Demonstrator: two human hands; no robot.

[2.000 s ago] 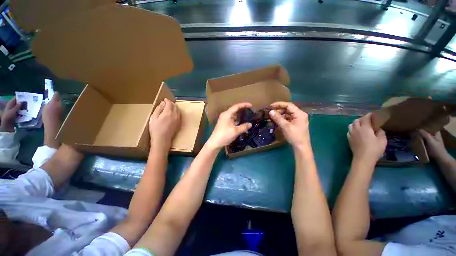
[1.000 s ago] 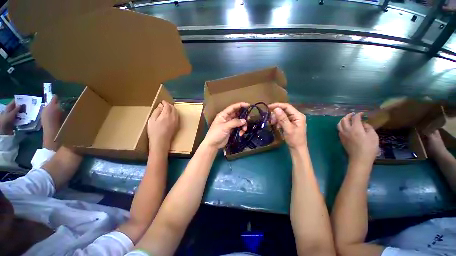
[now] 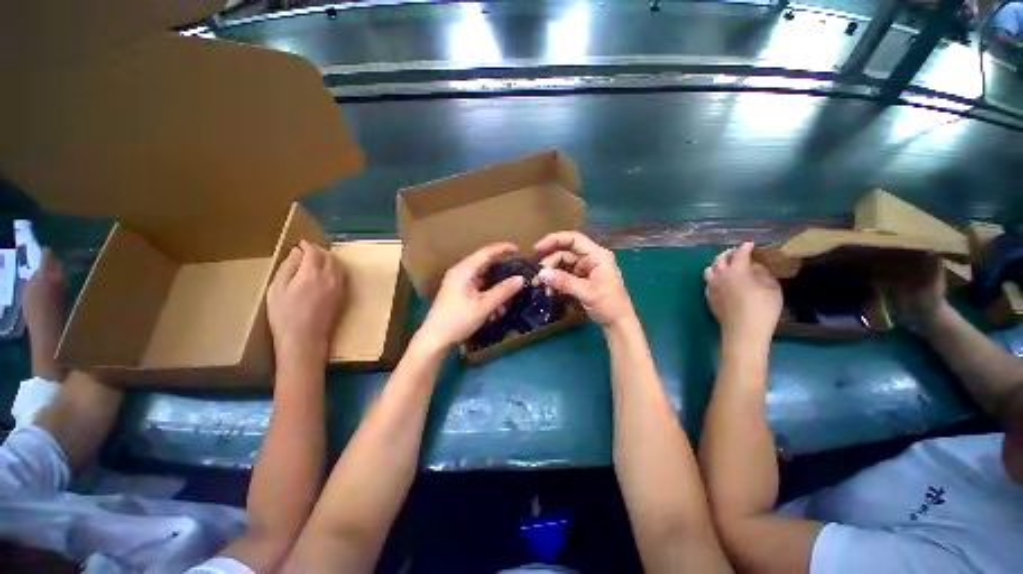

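Note:
An open small brown carton (image 3: 494,213) lies on the green worktop before me, its lid standing up at the back. My left hand (image 3: 477,294) holds a coiled black cable (image 3: 515,272) over the carton between thumb and fingers. My right hand (image 3: 583,278) is at the right side of the same cable, its thumb and fingertips pinching part of it. More black items (image 3: 518,325) lie in the carton below, partly hidden by my hands.
A large open mailer box (image 3: 185,314) stands at left, with a flat brown carton (image 3: 368,301) beside it and a neighbour's hand on its wall. At right, another person's hands hold a small box (image 3: 830,320). A conveyor (image 3: 673,157) runs behind. Papers (image 3: 16,280) show far left.
The view has shifted right. The cable loop that stood up between my hands is lower and more compact, and my hands are closer together. The right neighbour's box lid has moved down over its contents.

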